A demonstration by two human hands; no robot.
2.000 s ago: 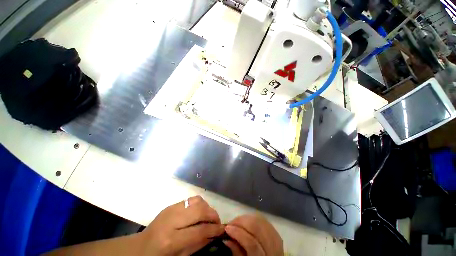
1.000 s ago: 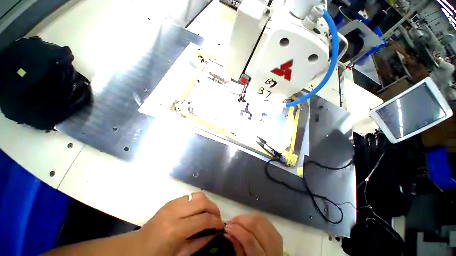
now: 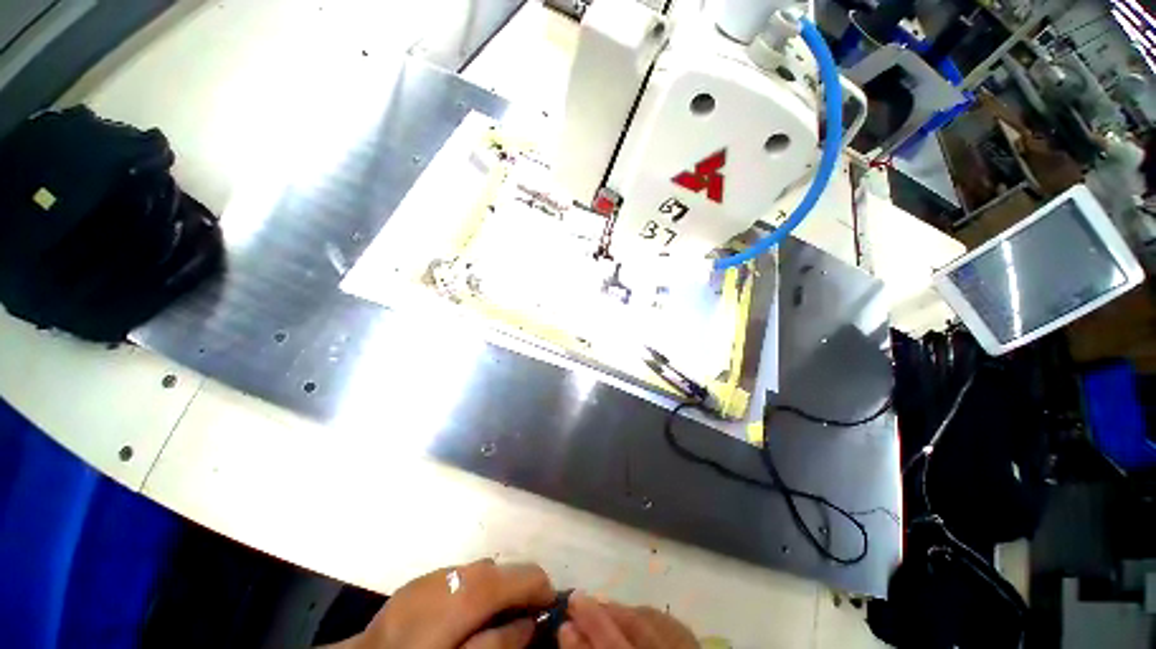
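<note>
My left hand is at the bottom edge of the view, closed on a black fabric piece. My right hand is beside it and pinches the same fabric with its fingertips. The two hands nearly touch. The lower parts of both hands and most of the fabric are cut off by the picture's edge. A small light mark shows on the left hand at a finger.
A white sewing machine head with a blue hose stands over a yellow-edged template on a metal plate. Snips and black cord lie right. Black piles lie left and right, below a tablet.
Both hands and the fabric have moved down towards the bottom edge, and less of them shows. The machine and table have shifted slightly left in the view.
</note>
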